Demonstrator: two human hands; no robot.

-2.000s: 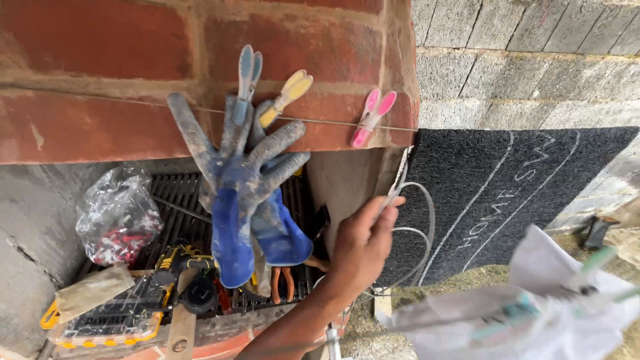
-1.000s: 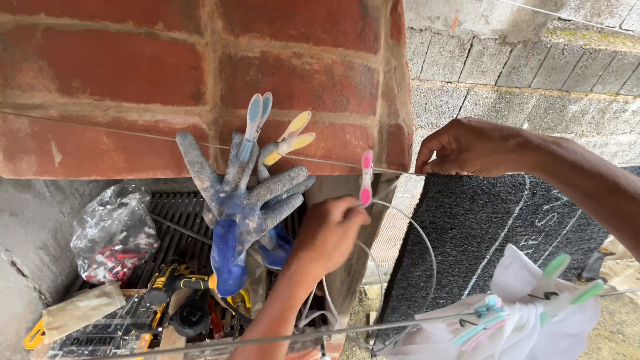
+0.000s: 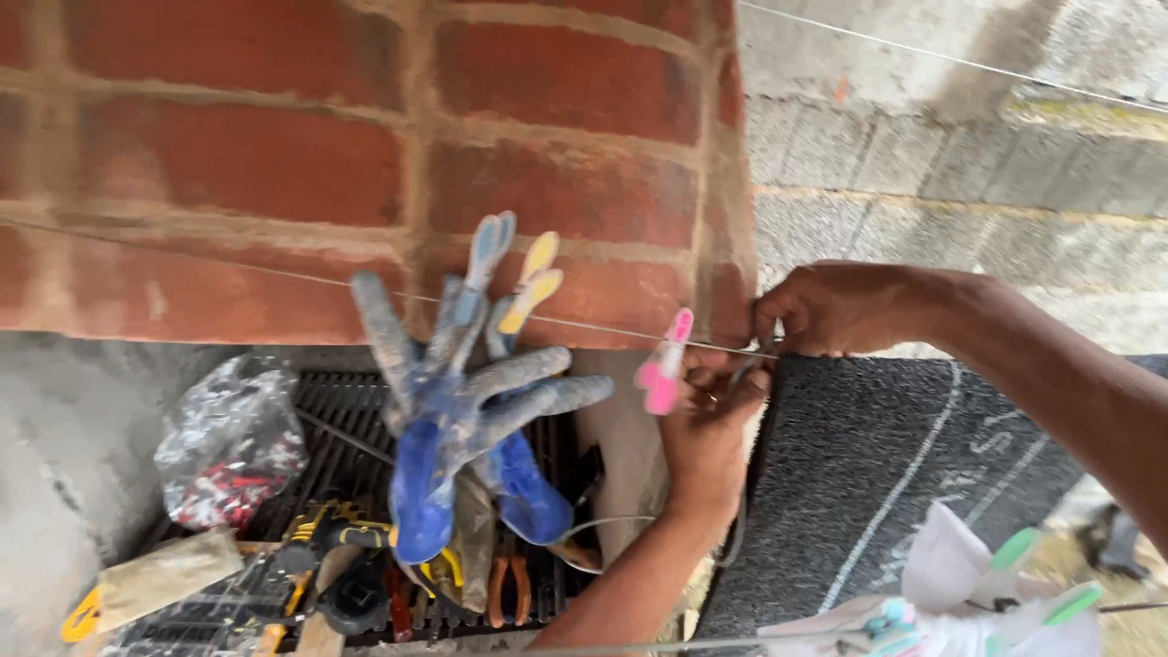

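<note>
My left hand (image 3: 707, 438) comes up from below, its fingers closed on a thin grey cable (image 3: 750, 365) beside the brick pillar's corner. From the right, my right hand (image 3: 817, 310) meets it there, fingertips pinched around the end of the thin line (image 3: 602, 327) or the cable; which one is hidden. Just left of my hands, a pink and white clothespin (image 3: 666, 365) sits on the line. Farther left, a blue clothespin (image 3: 488, 255) and a yellow clothespin (image 3: 529, 283) hold dirty grey and blue work gloves (image 3: 429, 484). A dark mat (image 3: 858, 456) with pale lettering hangs below my right hand.
Red brickwork (image 3: 566, 119) fills the upper left. Below are a metal grate (image 3: 338, 401), a clear plastic bag (image 3: 233, 438), pliers with orange handles (image 3: 508, 589), a yellow-handled trowel (image 3: 164, 579) and other tools. White cloth (image 3: 949, 557) with green clothespins (image 3: 1017, 547) hangs in the lower right foreground.
My right hand, absent from the oldest frame, came in at the right a second ago. My left hand has moved from below the pink clothespin to the pillar's corner, close beside my right hand.
</note>
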